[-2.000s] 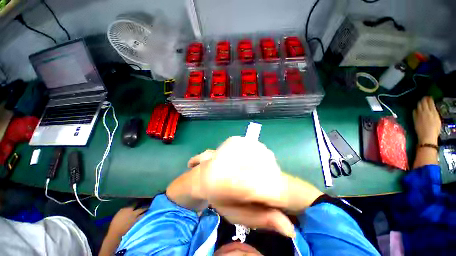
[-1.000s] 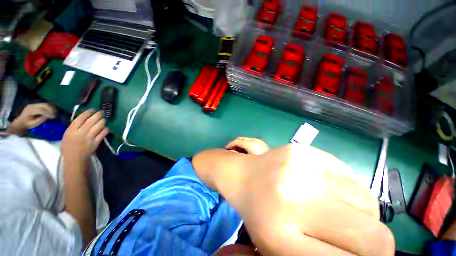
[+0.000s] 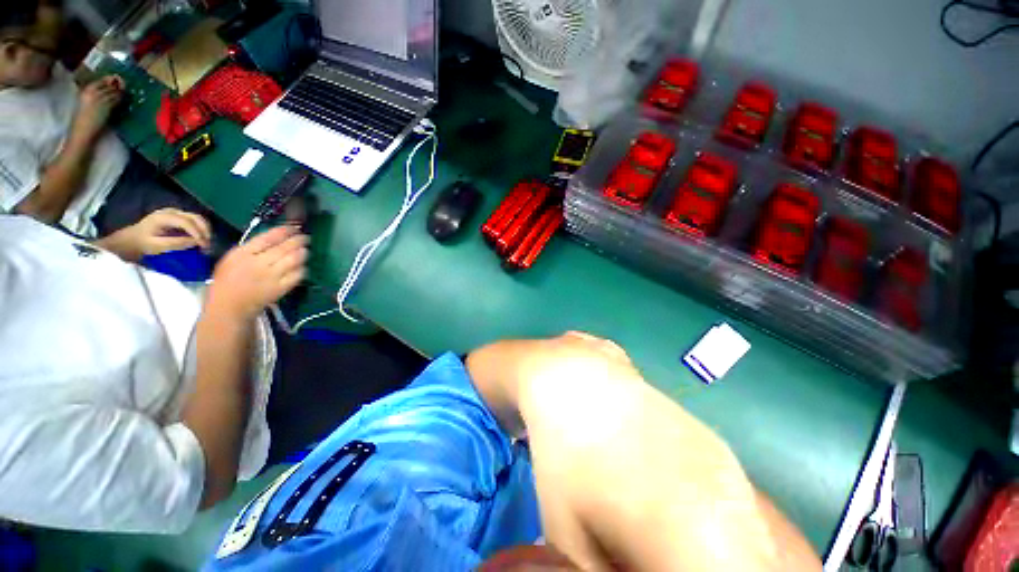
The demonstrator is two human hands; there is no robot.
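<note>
My hands are overlapped close to the camera, overexposed and blurred. My left hand (image 3: 598, 344) is mostly hidden; its forearm comes from the blue sleeve. My right hand (image 3: 592, 419) and forearm cover it, reaching from the lower right. Fingertips and anything held are hidden. Small flat white rectangles, perhaps batteries (image 3: 717, 352), lie overlapping on the green mat (image 3: 447, 307) beyond my hands. Red phones (image 3: 787, 228) lie backs up in the pockets of a stacked clear tray (image 3: 737, 293). A group of red phones (image 3: 522, 223) stands left of the stack.
A black mouse (image 3: 454, 211), white cables (image 3: 374, 240) and laptop (image 3: 355, 112) are left. A fan (image 3: 548, 34) is behind. A ruler (image 3: 866, 480), scissors (image 3: 873, 542) and red pouch (image 3: 994, 534) are lower right. A co-worker's hand (image 3: 260, 268) is left; another person sits beyond.
The view has swung left, showing more co-workers and shifting the tray stack right. My hands' overlap now shows more forearm. The white rectangles are more fully visible. The near co-worker's hand moved beside the cabled phone.
</note>
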